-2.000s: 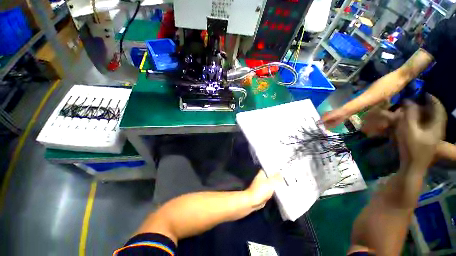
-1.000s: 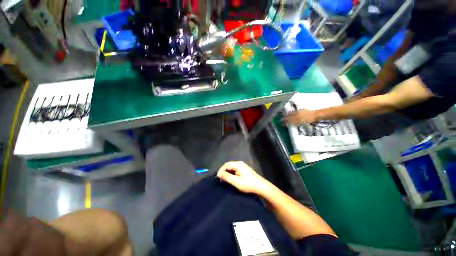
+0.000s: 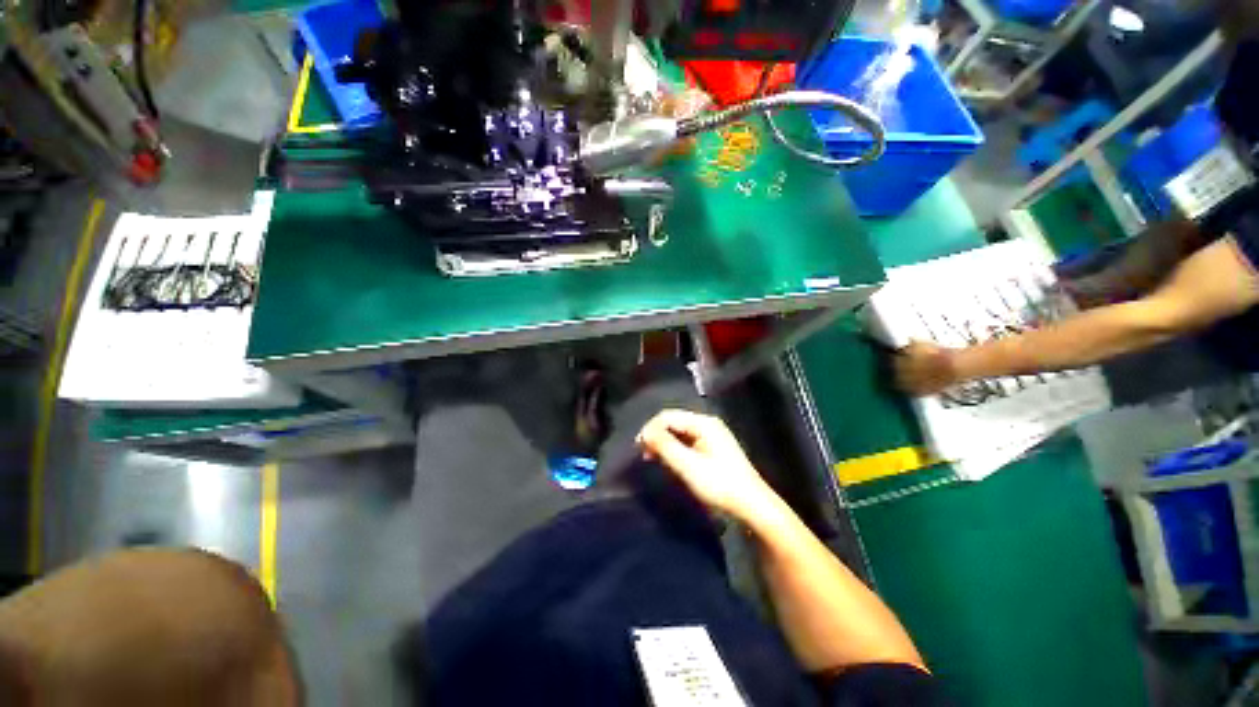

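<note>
My right hand [image 3: 695,459] rests over my lap with its fingers curled, and no object shows in it. A large, blurred, skin-coloured part of my left arm [image 3: 145,628] is cut off by the lower left edge; the hand itself cannot be made out. A white layout sheet [image 3: 104,345] with looped black wires [image 3: 180,286] lies on the left side bench. Another white layout sheet [image 3: 987,435] with rows of black wires [image 3: 994,376] lies on the right bench. Both sheets are apart from my hands.
A dark crimping press [image 3: 518,180] stands on the green bench [image 3: 373,297], with a gooseneck lamp [image 3: 642,138] and yellow-orange bands [image 3: 735,149] to its right. A blue bin [image 3: 898,138] is behind. Another person's hand [image 3: 928,369] touches the right sheet. A badge [image 3: 684,666] hangs at my chest.
The sheet my left hand held is out of my hands; a sheet lies on the right bench. My right hand has come down to my lap. The other person's hand has stayed by the sheet.
</note>
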